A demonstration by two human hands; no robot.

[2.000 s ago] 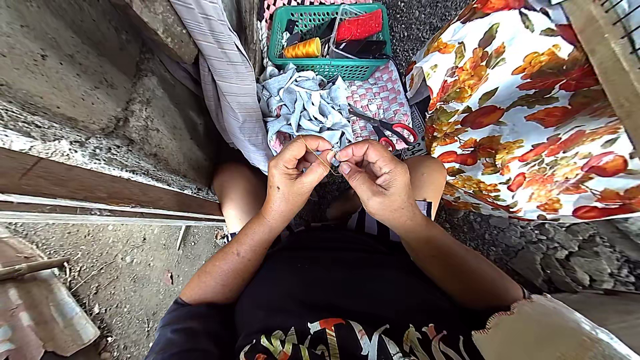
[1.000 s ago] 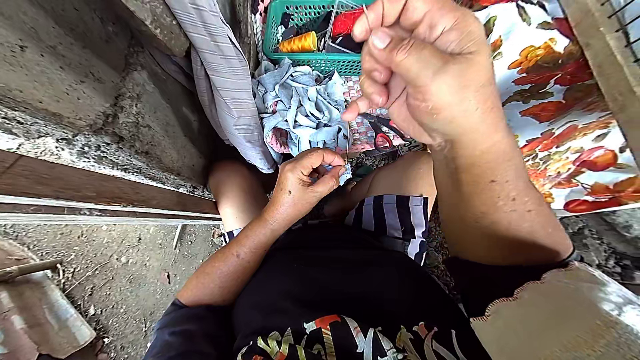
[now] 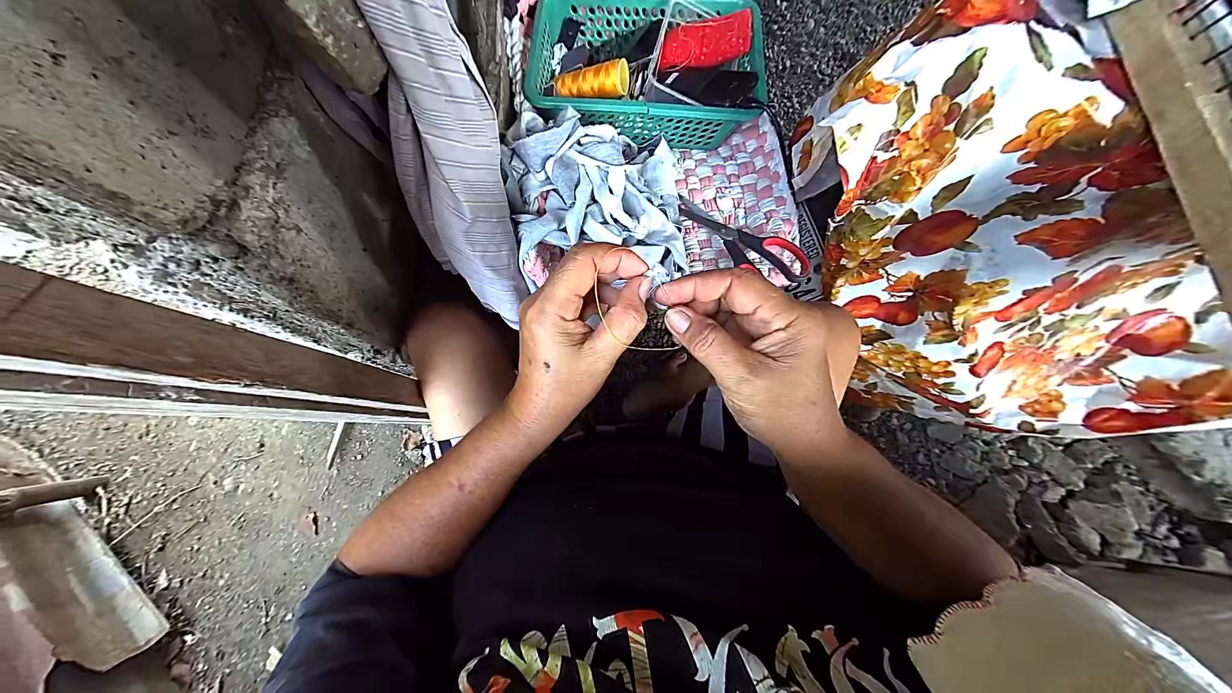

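Observation:
My left hand [image 3: 582,327] pinches a small piece of light cloth between thumb and forefinger, above my lap. Close on its right, my right hand [image 3: 756,351] has thumb and fingertips together at the same piece; whether a needle is between them cannot be made out. A thin yellow thread [image 3: 616,337] loops below the fingertips from one hand to the other. Just beyond the hands lies a heap of pale blue-grey fabric strips [image 3: 597,188]. Scissors with red and black handles [image 3: 746,239] rest on a pink and white woven mat [image 3: 736,178], right of the heap.
A green plastic basket [image 3: 664,125] holds a yellow thread spool [image 3: 592,80], a red textured item [image 3: 705,40] and dark items. Floral cloth [image 3: 1011,231] hangs at the right. A concrete block wall [image 3: 192,125] and striped grey cloth [image 3: 452,144] stand at the left.
My right hand was raised high over the basket's right side one second ago, with thread running down. It has come back down beside my left hand, and the scissors show fully again.

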